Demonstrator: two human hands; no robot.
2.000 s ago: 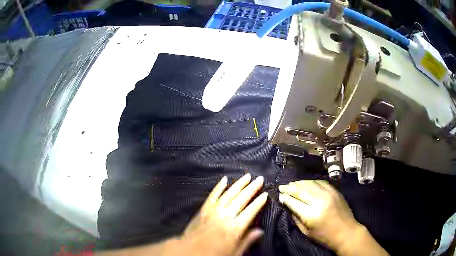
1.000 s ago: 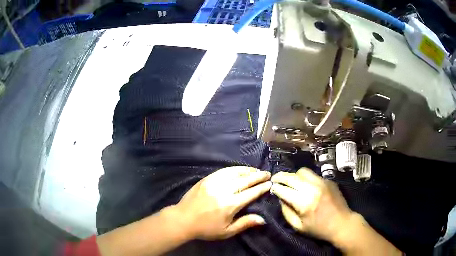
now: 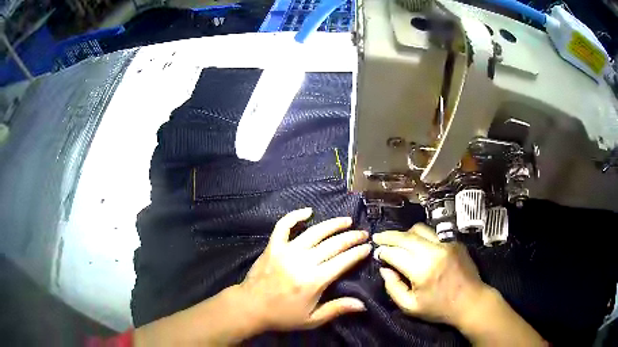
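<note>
A dark ribbed garment (image 3: pixel 264 203) lies under the cream machine head (image 3: pixel 406 95). Two short yellow stitched lines mark the ends of a flat panel on it. The presser foot (image 3: pixel 373 209) rests on the cloth at a ridge-like seam. My left hand (image 3: pixel 308 271) lies on the cloth left of the seam, fingers spread, fingertips just below the foot. My right hand (image 3: pixel 430 274) has its fingers bent together at the seam, pinching the cloth close to the left fingertips. The exact finger grip is partly hidden.
The white lamp paddle (image 3: pixel 268 115) hangs over the garment, near its blue neck (image 3: pixel 318 19). Pale tension knobs (image 3: pixel 470 210) project above my right hand. The white table (image 3: pixel 101 203) has a worn grey left edge. A blue crate (image 3: pixel 298 17) stands behind, and a white box (image 3: pixel 576 42) sits at top right.
My left hand, flat at first, moved up to the seam beside my right fingertips, and its fingers have since spread. My right hand stays at the seam. The camera view has shifted slightly.
</note>
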